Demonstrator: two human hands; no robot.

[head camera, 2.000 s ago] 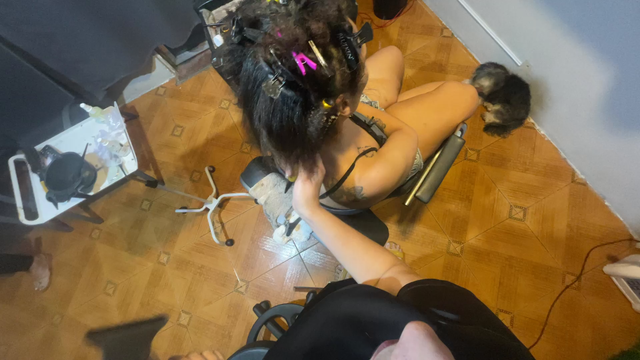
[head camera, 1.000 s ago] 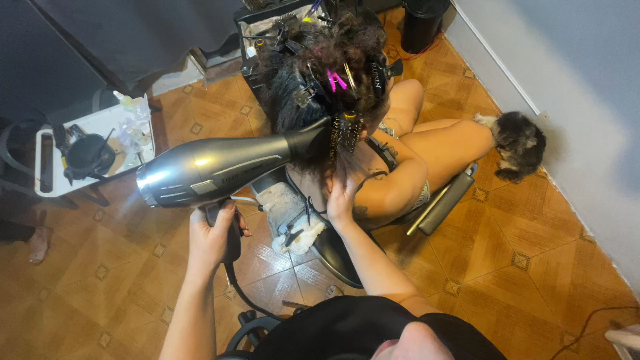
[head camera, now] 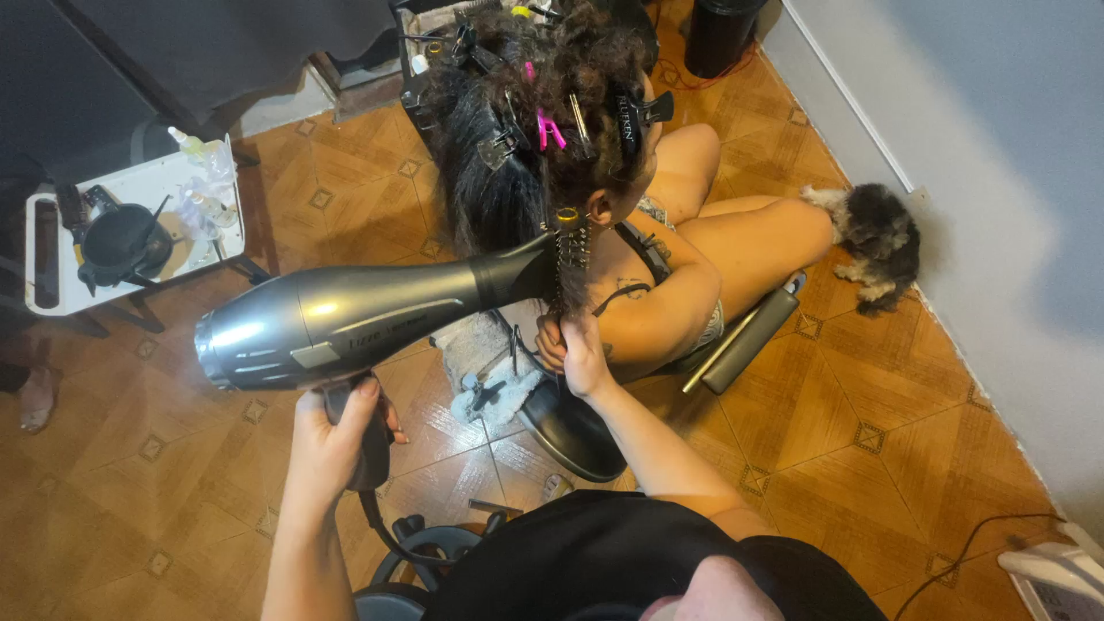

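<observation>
My left hand (head camera: 341, 431) grips the handle of a silver-grey hair dryer (head camera: 345, 319), whose dark nozzle points right at a hanging lock of hair. My right hand (head camera: 573, 354) is closed at the lower end of that lock, below the ear of a seated person (head camera: 664, 319); whether it holds the lock or a brush handle cannot be told. A brush with bristles (head camera: 572, 250) lies along the lock beside the nozzle. Black clips (head camera: 502, 148) and a pink clip (head camera: 549, 129) hold other sections of the dark hair.
A white tray trolley (head camera: 43, 250) with a black bowl (head camera: 125, 241) and bottles stands at left. A small furry animal (head camera: 875, 233) is by the wall near the person's knee. The chair's armrest (head camera: 750, 341) juts out at right. The dryer's cord (head camera: 388, 535) hangs near my body.
Two seconds ago no hair dryer showed; one second ago it was in my left hand at the hair. Since then my right hand has closed at the lower end of the lock.
</observation>
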